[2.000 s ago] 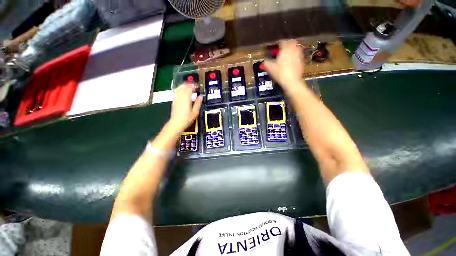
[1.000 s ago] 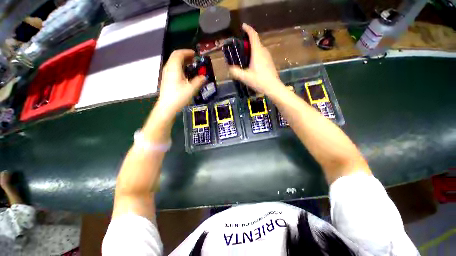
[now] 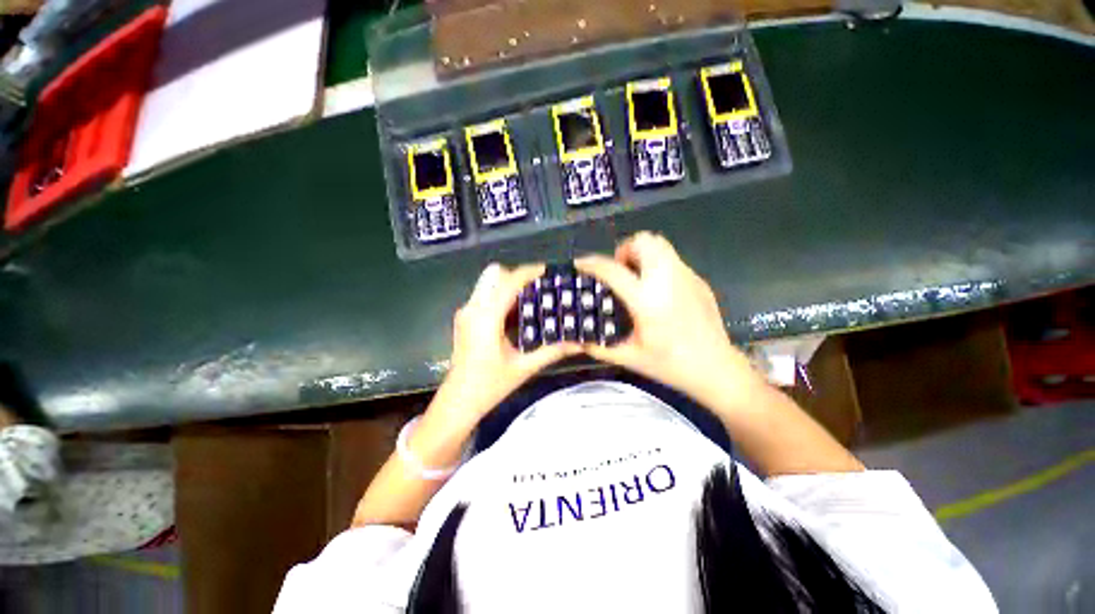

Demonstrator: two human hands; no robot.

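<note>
My left hand [image 3: 490, 330] and my right hand [image 3: 660, 306] together hold a row of black phones [image 3: 568, 312] close to my body, at the bench's front edge. The held phones stand side by side with narrow ends showing, each with small pale marks. Their faces are hidden. Beyond my hands lies the clear blister tray [image 3: 540, 226]. Its near row holds several keypad phones [image 3: 585, 150] face up, with dark screens in yellow frames above pale keys. The tray's far row of pockets shows no phones.
The dark green bench mat [image 3: 264, 258] runs across the view. A red plastic bin [image 3: 84, 108] and a white board [image 3: 234, 78] lie at the upper left. A brown board [image 3: 540, 36] shows behind and through the tray. Cardboard boxes [image 3: 258, 492] stand below the bench edge.
The far-row phones have left the tray. Both hands have drawn back from above the tray toward my body, gathering the phones into one row. The camera view has tilted down.
</note>
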